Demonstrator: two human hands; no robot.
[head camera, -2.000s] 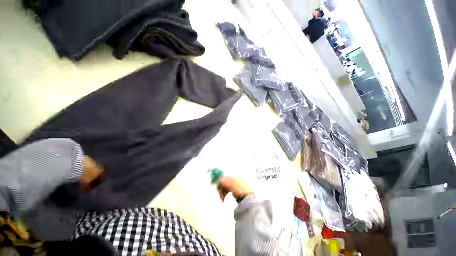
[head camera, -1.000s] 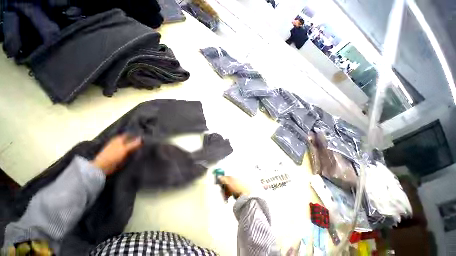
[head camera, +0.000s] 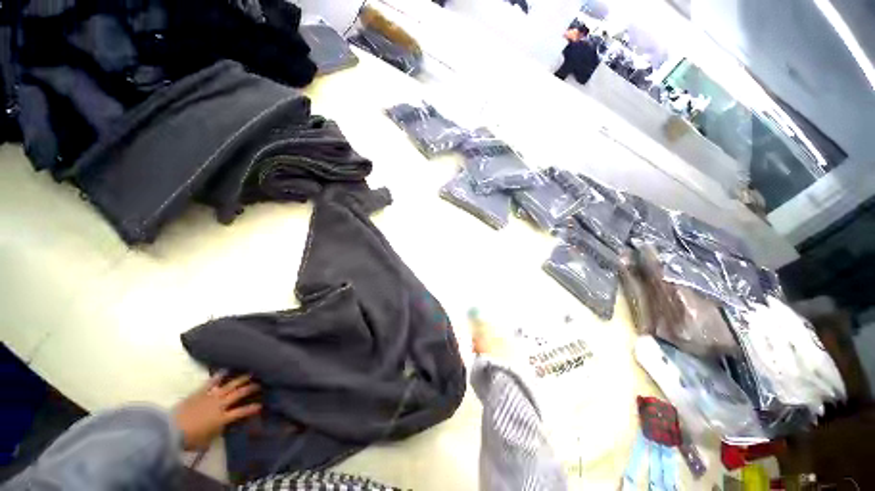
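A pair of charcoal trousers (head camera: 369, 355) lies bunched and bent on the cream table, with pale stitching along its seams. My left hand (head camera: 219, 410) lies on the trousers' near left edge, fingers apart. My right hand (head camera: 482, 341) is small and blurred, just right of the trousers. A bit of the teal air blow gun (head camera: 474, 316) shows at its fingers; the rest is hidden. Printed polybags (head camera: 561, 360) lie to the right of that hand.
A folded trouser stack (head camera: 192, 144) and a dark heap stand at the upper left. Packed trousers (head camera: 585, 273) line the far side. A brown packed garment (head camera: 681, 312), white bags (head camera: 792, 355) and a red-black plaid pouch (head camera: 658, 419) lie right. A person (head camera: 579, 54) is beyond the partition.
The trousers have gone from spread out, legs apart, to a bunched heap. My left hand lifted off the near end, then came down at the trousers' left edge. My right hand moved slightly right.
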